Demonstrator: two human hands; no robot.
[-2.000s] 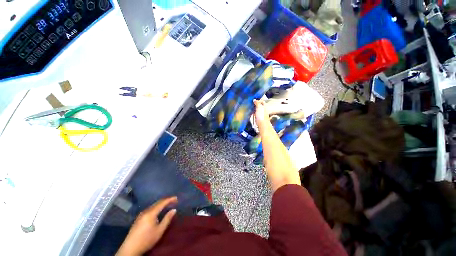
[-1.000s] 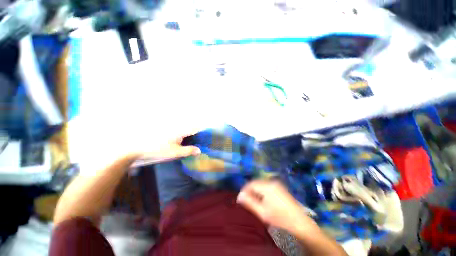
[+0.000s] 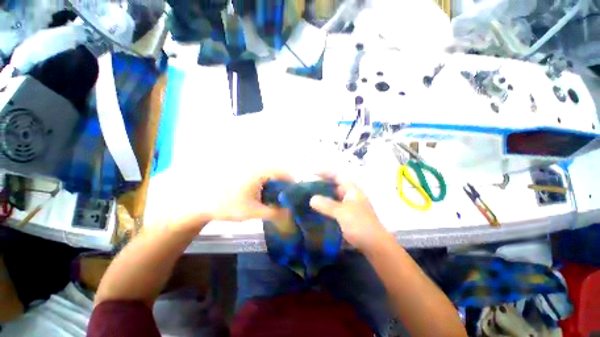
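Observation:
A plaid cut piece [image 3: 304, 227] in dark blue with some yellow hangs over the table's front edge above the lap, folded and a little blurred. My left hand [image 3: 253, 197] grips its upper left part. My right hand [image 3: 349, 209] grips its upper right part, thumb on top. The sewing machine's needle area [image 3: 358, 135] is just beyond the hands; its metal parts are blurred. The white machine head [image 3: 460, 99] with a blue stripe stretches to the right.
Scissors with yellow and green handles [image 3: 421, 184] and small snips [image 3: 481, 205] lie right of the hands. A phone [image 3: 245, 87] lies at the back. Plaid cloth with a white strip [image 3: 118, 122] is at left. The bundle [image 3: 506, 283] is low right, beside a red bin [image 3: 587, 296].
The view has turned from the bundle at right to the machine table. The plaid piece has moved up to the table's edge, and my right hand now holds it too.

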